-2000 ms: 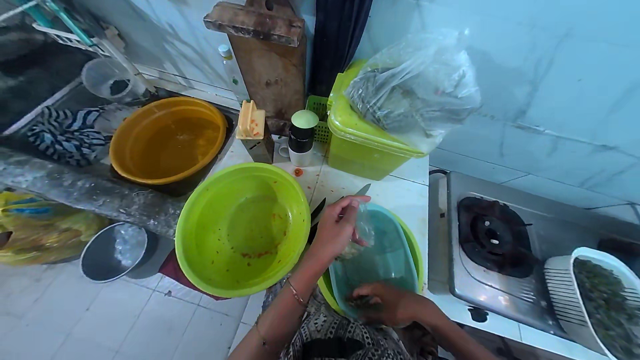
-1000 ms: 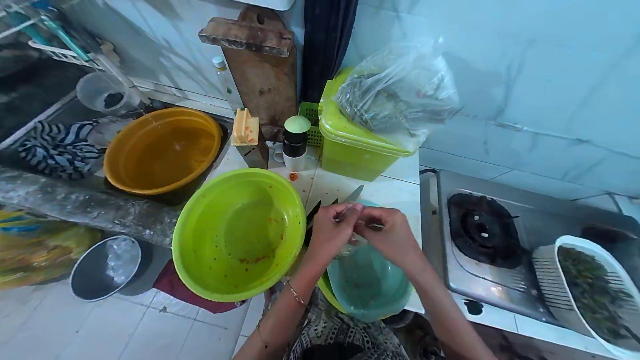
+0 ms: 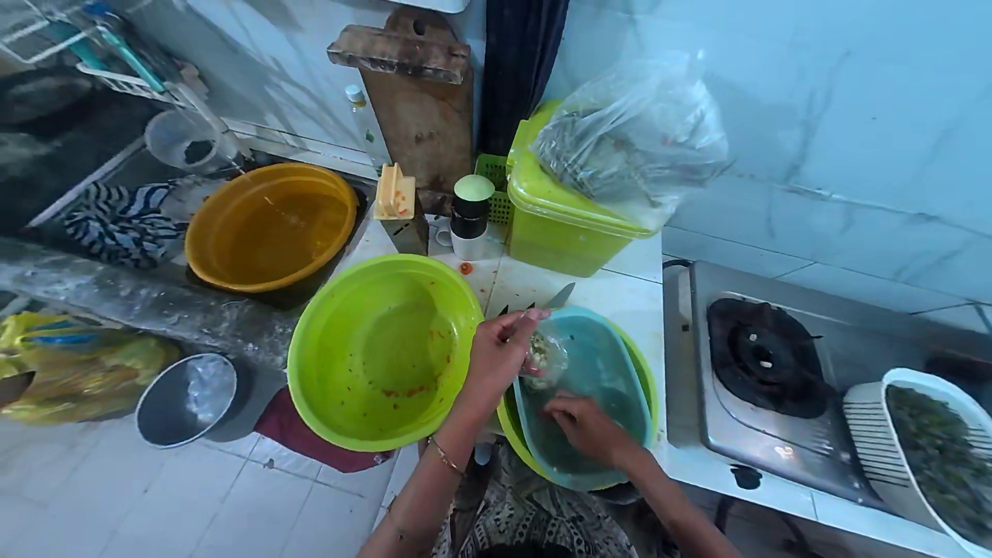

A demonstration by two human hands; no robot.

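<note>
My left hand (image 3: 500, 353) pinches the top of a small clear plastic bag (image 3: 545, 358) with pale bits inside, held above the left side of a teal plastic basin (image 3: 628, 380). My right hand (image 3: 587, 426) hangs over the same basin, its fingers curled; whether they hold something small cannot be told. The teal basin sits inside a green basin (image 3: 655, 387). Left of my hands stands a large lime-green basin (image 3: 310, 372) with reddish and dark scraps on its bottom. A knife blade (image 3: 561, 295) lies on the counter behind the teal basin, its handle hidden.
A gas stove (image 3: 728, 372) is at right, beside a white basket (image 3: 883, 434) of green leaves. Behind are a lidded green bin (image 3: 570, 240), a filled plastic bag (image 3: 643, 139), a cup (image 3: 469, 244) and a box grater (image 3: 407, 235). An orange basin (image 3: 271, 232) of water stands left.
One second ago both hands were together over the teal basin's back edge. My right hand has since moved away from my left, down toward the front of the basin; the left keeps the small bag.
</note>
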